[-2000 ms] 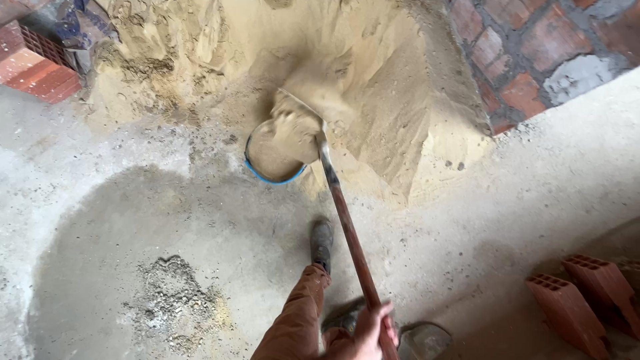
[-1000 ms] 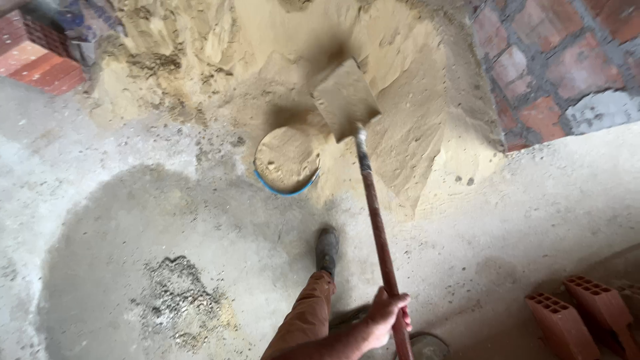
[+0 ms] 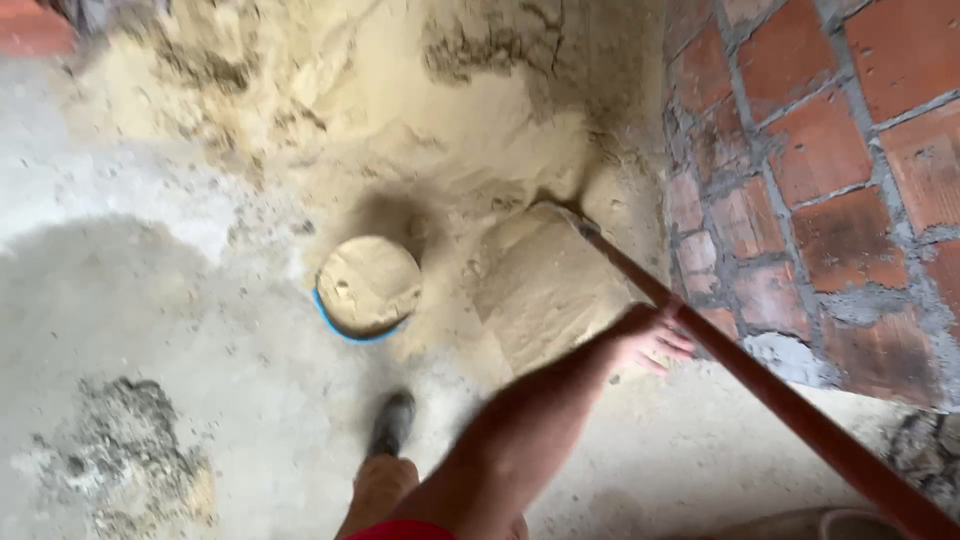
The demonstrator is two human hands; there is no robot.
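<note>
My left hand [image 3: 654,337] loosely holds the long wooden handle of a shovel [image 3: 757,382], its thumb by the shaft and its fingers partly spread below. The shovel's head lies low against the sand pile [image 3: 480,142], near the brick wall; its blade is mostly hidden. From there the handle slants down to the lower right, out of view. To the left of the shovel stands a round bucket with a blue rim [image 3: 360,339], full of sand [image 3: 367,281]. My right hand is not in view.
A brick wall with grey mortar [image 3: 817,187] borders the sand on the right. On the concrete floor [image 3: 262,420] lies a small heap of grey rubble [image 3: 127,450]. My boot [image 3: 392,424] is below the bucket. Red brick [image 3: 34,26] shows at top left.
The shovel was over the bucket, then above the sand beside it; now its head is down at the sand near the wall. My left hand has moved up and right. The view has shifted.
</note>
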